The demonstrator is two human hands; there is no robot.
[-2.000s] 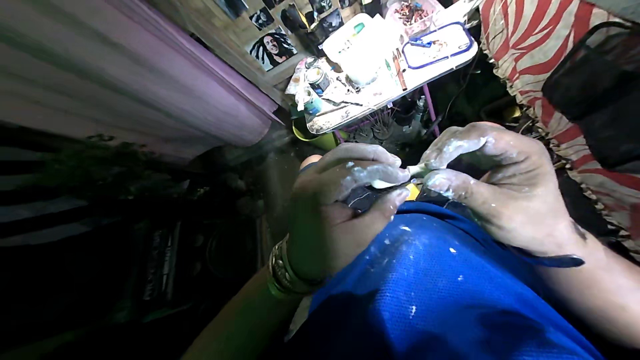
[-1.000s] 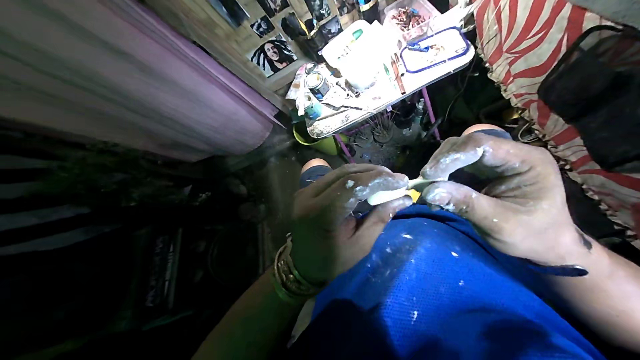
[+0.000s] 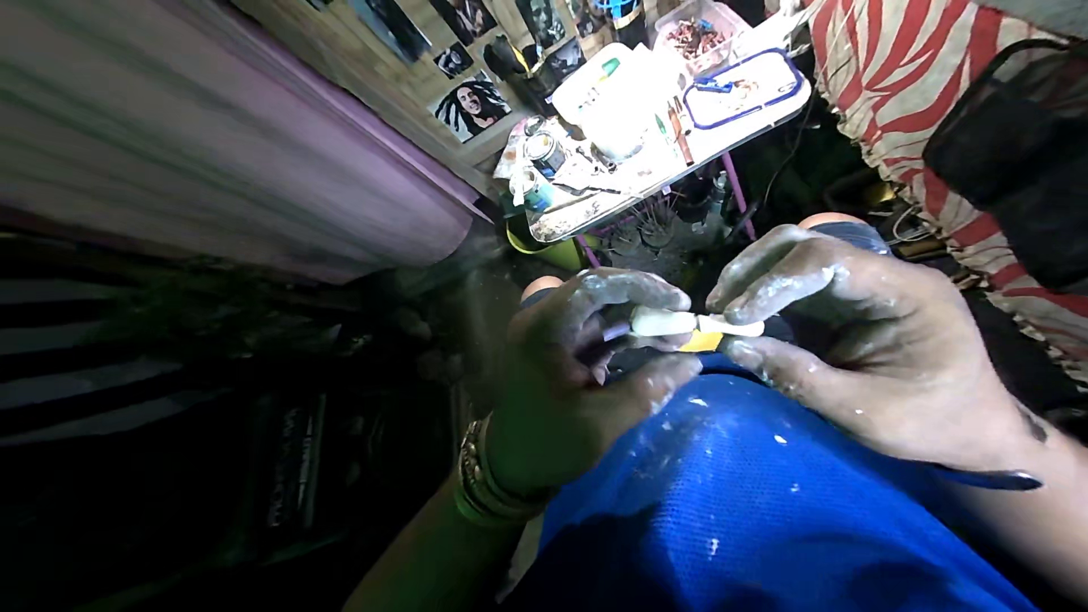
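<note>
Above my lap, in blue mesh cloth (image 3: 748, 493), a small whitish elongated piece (image 3: 663, 322) lies between my two hands. My right hand (image 3: 875, 340) pinches its narrow right end between thumb and fingertips. The fingers of my left hand (image 3: 586, 365) curve around its wider left part, the thumb held lower; whether they grip it cannot be told. White residue coats the fingers of both hands. A small yellow thing (image 3: 702, 342) shows just beneath the piece. Bracelets circle my left wrist.
Ahead stands a small white table (image 3: 595, 208) with a can (image 3: 544, 154), a blue-rimmed tray (image 3: 746, 88) and a plastic tub of small pieces (image 3: 697, 38). A yellow-green basin (image 3: 557, 251) is below it. A pale curtain (image 3: 280, 144) hangs left; red-and-white striped cloth (image 3: 901, 76) lies right.
The fingers of my left hand have opened away from the thumb, and more of the whitish piece shows. My right hand still pinches its end.
</note>
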